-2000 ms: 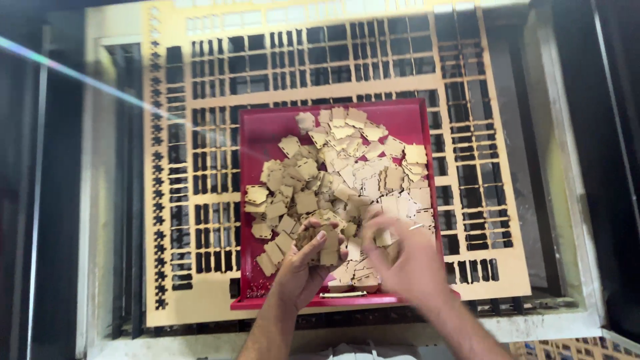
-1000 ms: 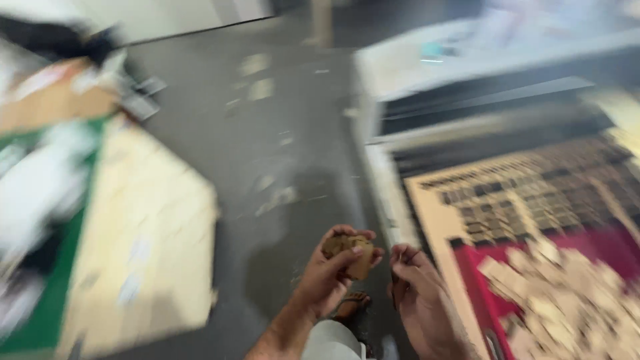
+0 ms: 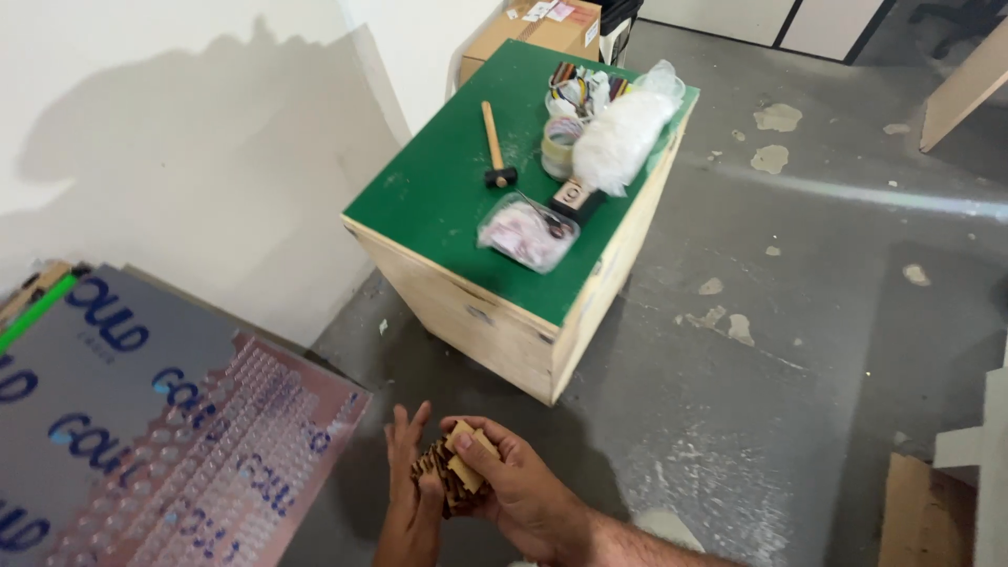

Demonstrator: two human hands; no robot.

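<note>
A stack of small laser-cut wooden pieces (image 3: 457, 468) with dark, notched edges is between my hands at the bottom centre. My right hand (image 3: 528, 480) grips it, with the thumb lying on the pale faces of the top pieces. My left hand (image 3: 409, 480) is at the left side of the stack, its fingers spread and pointing up and its thumb against the edges of the pieces. Both hands are above the floor, in front of a wooden box with a green top (image 3: 425, 193).
On the green top lie a mallet (image 3: 494, 150), a clear tub (image 3: 528, 232) with scissors, tape rolls (image 3: 561, 146) and a white plastic bag (image 3: 626, 138). Printed sheets (image 3: 197, 425) lean at the left by the wall. Cardboard (image 3: 925, 512) stands at the lower right.
The view has swung away from the red tray of wooden pieces to the green-topped box. One second ago the pieces were in my left hand; now my right hand grips them, and my hands have come together.
</note>
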